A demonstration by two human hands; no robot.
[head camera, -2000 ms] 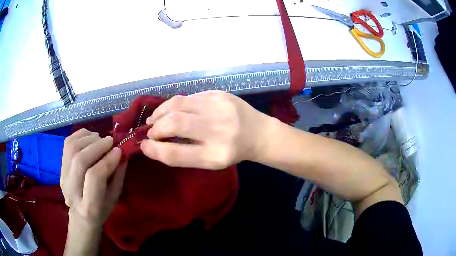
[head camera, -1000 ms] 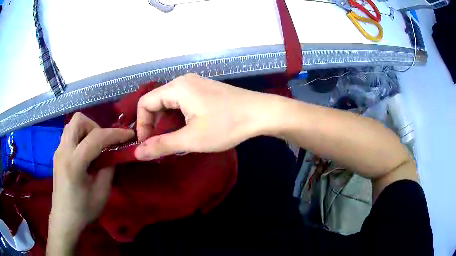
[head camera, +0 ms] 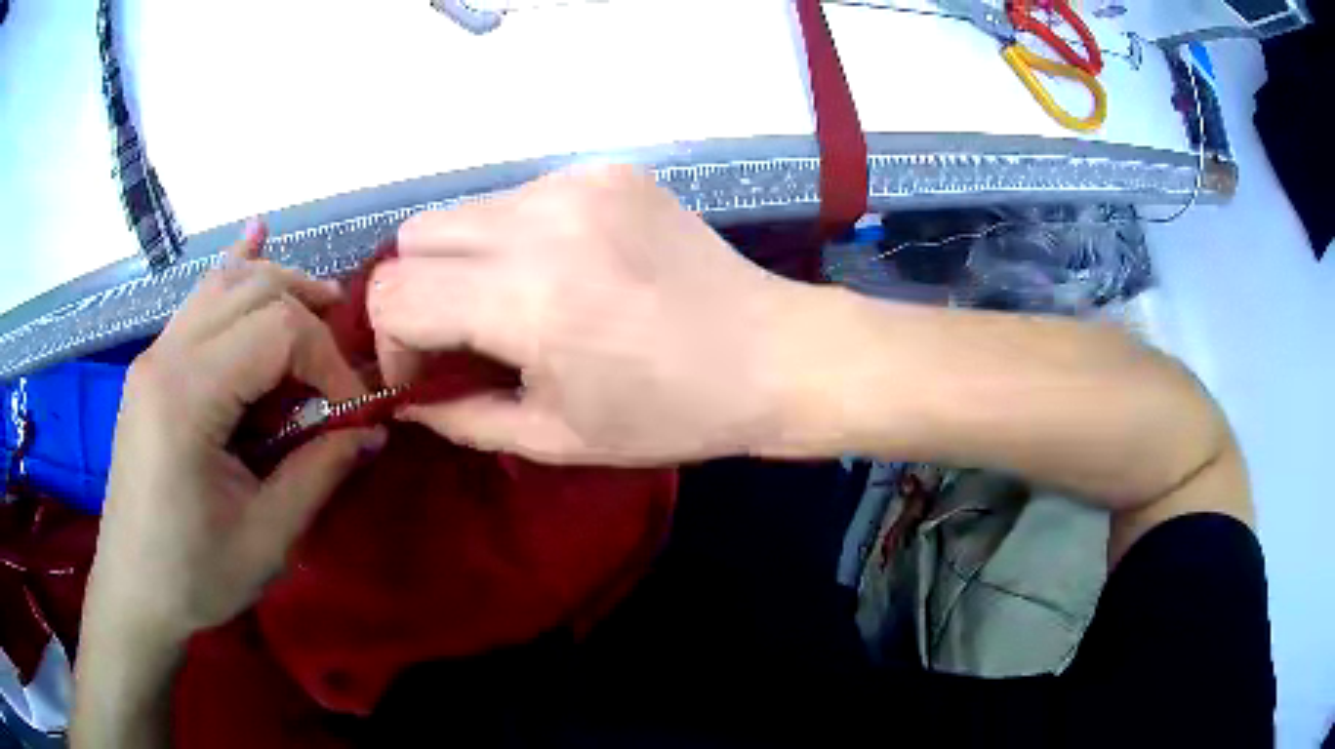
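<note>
A dark red garment piece (head camera: 469,542) hangs from my hands over the black-clothed lap, just below the table's front edge. A silver-toothed zipper (head camera: 366,400) runs along its upper edge between my hands, with a small whitish metal part at its left end. My left hand (head camera: 242,424) pinches the garment at the zipper's left, thumb below and fingers above. My right hand (head camera: 571,315) grips the cloth at the zipper's right, its fingers bent over it. The cloth inside both grips is partly hidden.
The white table (head camera: 483,103) has a ruler tape (head camera: 996,179) along its edge. A red strip (head camera: 835,117) crosses it. Scissors (head camera: 1057,85) lie at the upper right, a dark patterned strip (head camera: 135,161) at the left. A blue crate (head camera: 66,432) stands lower left.
Both hands have shifted along the zipper edge and still hold the garment. More zipper teeth and the whitish metal part now show between them. The view has tilted, so the table sits higher.
</note>
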